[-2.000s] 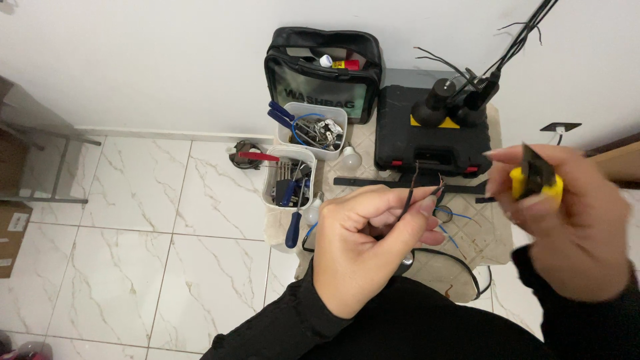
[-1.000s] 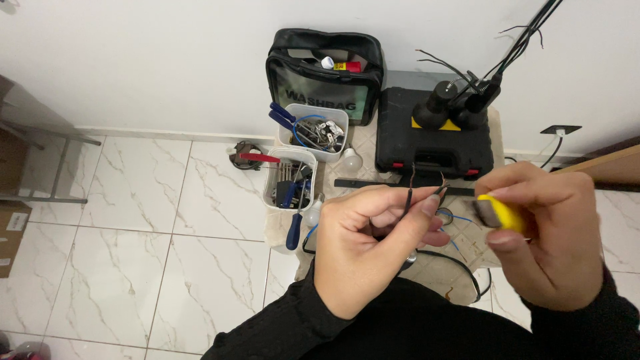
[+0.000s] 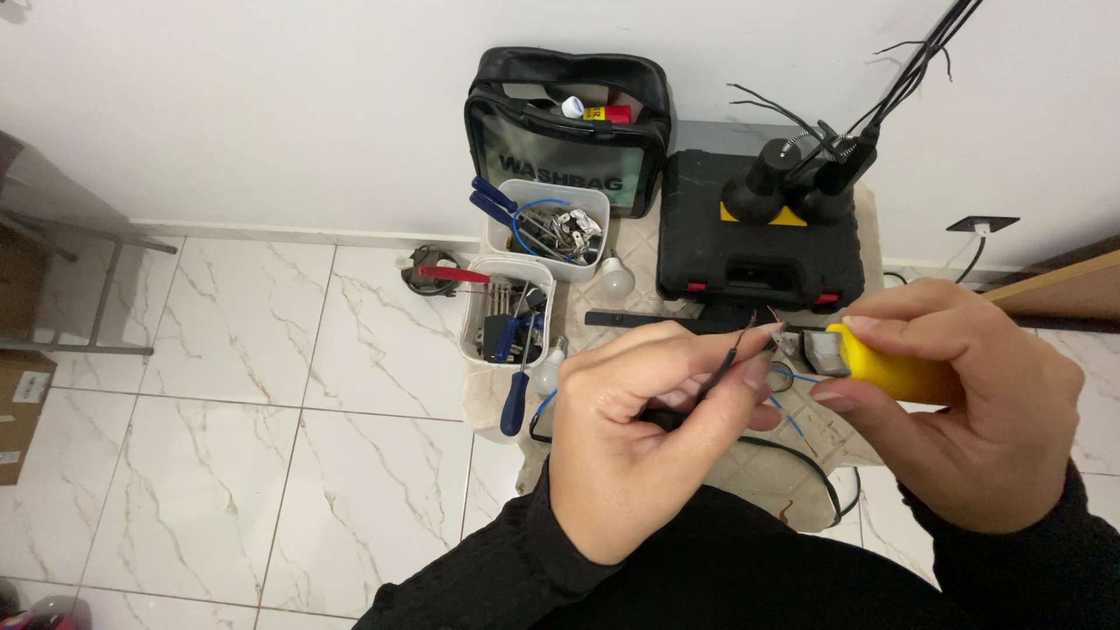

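Observation:
Between thumb and forefinger, my left hand (image 3: 656,420) pinches a black two-conductor electrical cable (image 3: 717,374). One conductor stands up with bare copper strands at its end; the other points right, its tip partly covered by my fingers. My right hand (image 3: 980,402) grips a yellow utility knife (image 3: 901,367) with a grey metal nose. The knife's blade (image 3: 790,342) points left and lies at the second conductor, close to my left fingertips. Whether the edge touches the wire cannot be told.
Behind my hands stand a black tool case (image 3: 752,254), a black wash bag (image 3: 569,114) and plastic tubs of tools and parts (image 3: 547,262). Light bulbs (image 3: 617,278) and a blue-handled screwdriver (image 3: 514,404) are at the left. Black cables (image 3: 919,74) hang at the upper right.
My right hand has brought the knife down and left from its raised position, so the blade is now at the wire. My left hand keeps its pinch on the cable.

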